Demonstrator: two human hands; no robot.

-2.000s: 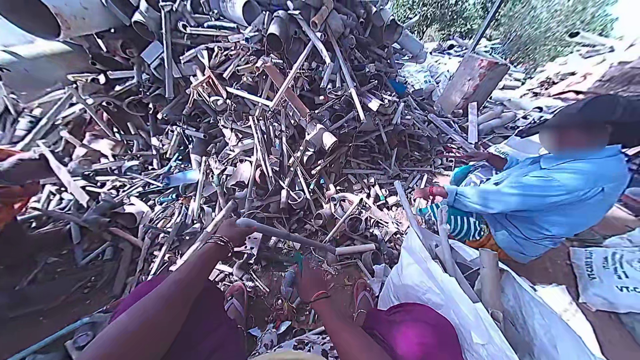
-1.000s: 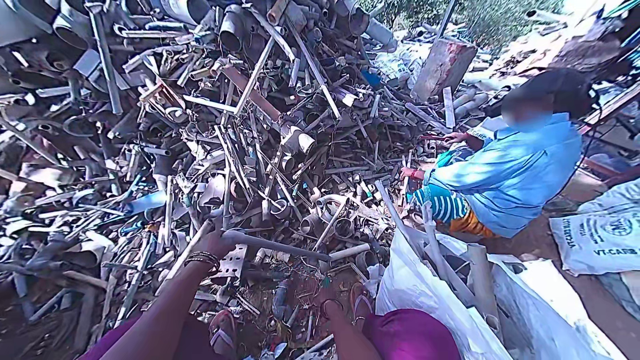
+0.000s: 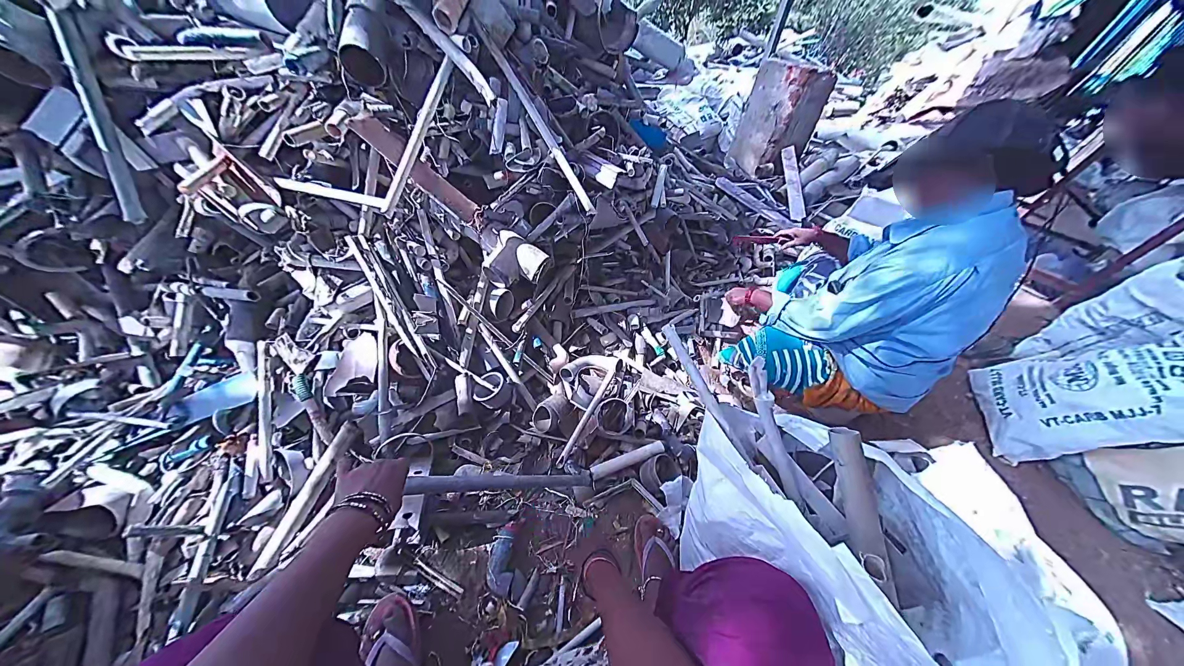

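Note:
My left hand point(image 3: 372, 483) is closed around one end of a grey plastic pipe point(image 3: 499, 483), which lies level and points right. Low in the middle, my right hand point(image 3: 592, 544) reaches down near the ground between my feet; its fingers are dark and blurred, and whether they grip anything does not show. A short grey pipe piece point(image 3: 501, 560) lies left of my right hand. Past the far end of the held pipe is a paler pipe length point(image 3: 629, 459). A heap of scrap pipes and fittings point(image 3: 481, 305) rises in front of both hands.
An open white sack point(image 3: 740, 490) with pipe lengths point(image 3: 860, 499) in it stands beside my right knee. Beyond it another person point(image 3: 906, 287) in a blue shirt sits at the heap. Printed sacks point(image 3: 1082, 398) lie at the right. A concrete block point(image 3: 782, 111) stands farther back.
The pipe in my left hand, slanted two seconds ago, now lies nearly level. My right hand has moved lower toward the ground. The other person's nearer hand has shifted at the heap.

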